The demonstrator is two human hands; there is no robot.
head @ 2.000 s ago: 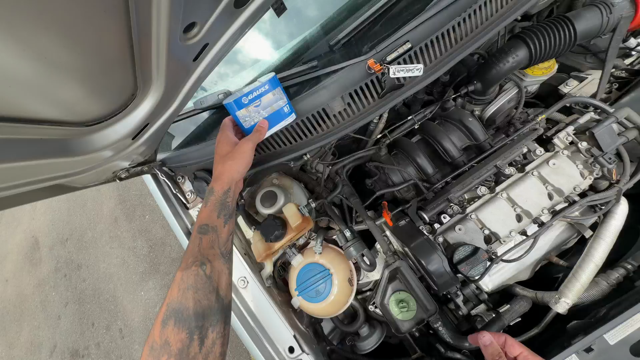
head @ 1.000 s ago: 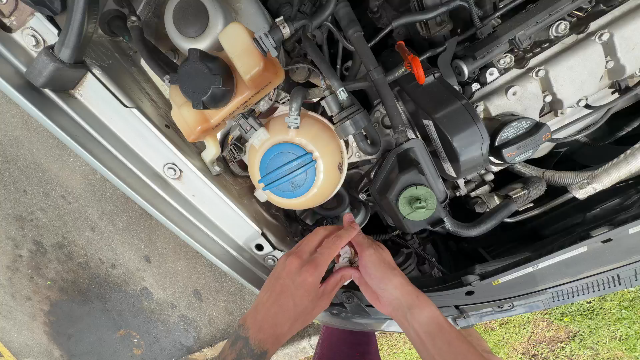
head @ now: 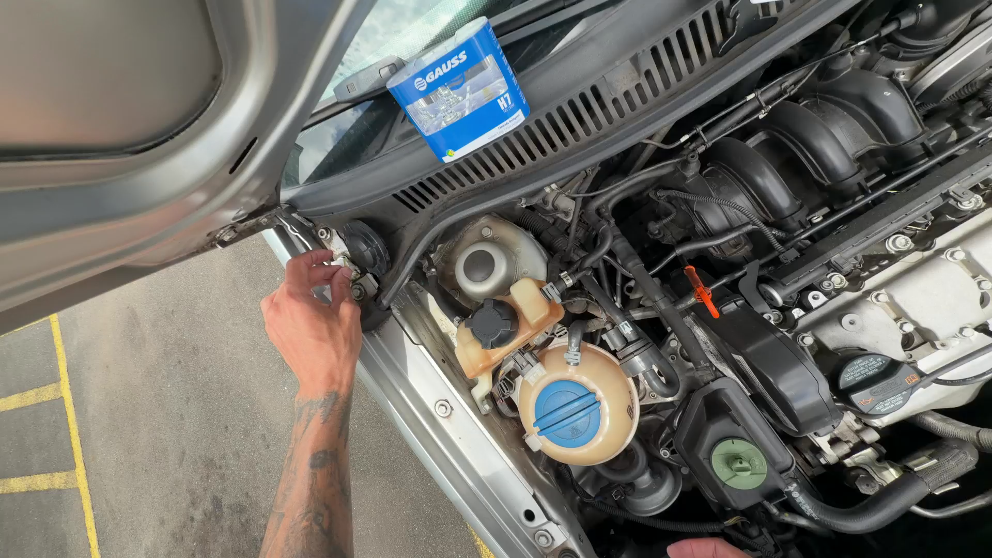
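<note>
My left hand (head: 314,318) is at the fender's rear corner beside the hood hinge (head: 356,283), its thumb and fingertips curled close together. Whether something small is between them cannot be told. Of my right hand (head: 707,549), only a bit shows at the bottom edge, below the green-capped housing (head: 738,463); the rest is out of view. A blue Gauss H7 bulb box (head: 461,89) rests on the slotted cowl (head: 573,116) at the windshield base. The coolant tank with its blue cap (head: 568,414) sits beside a reservoir with a black cap (head: 494,323).
The raised hood (head: 116,155) fills the upper left. The silver fender edge (head: 434,434) runs diagonally down to the bottom. Right of the tanks are the engine's dipstick with orange handle (head: 701,291), the oil filler cap (head: 872,380) and the black intake manifold (head: 806,155).
Two seconds ago my left hand held the blue box; now the box lies on the cowl. My hands were together in front of the coolant tank one second ago and are now apart. The view has shifted.
</note>
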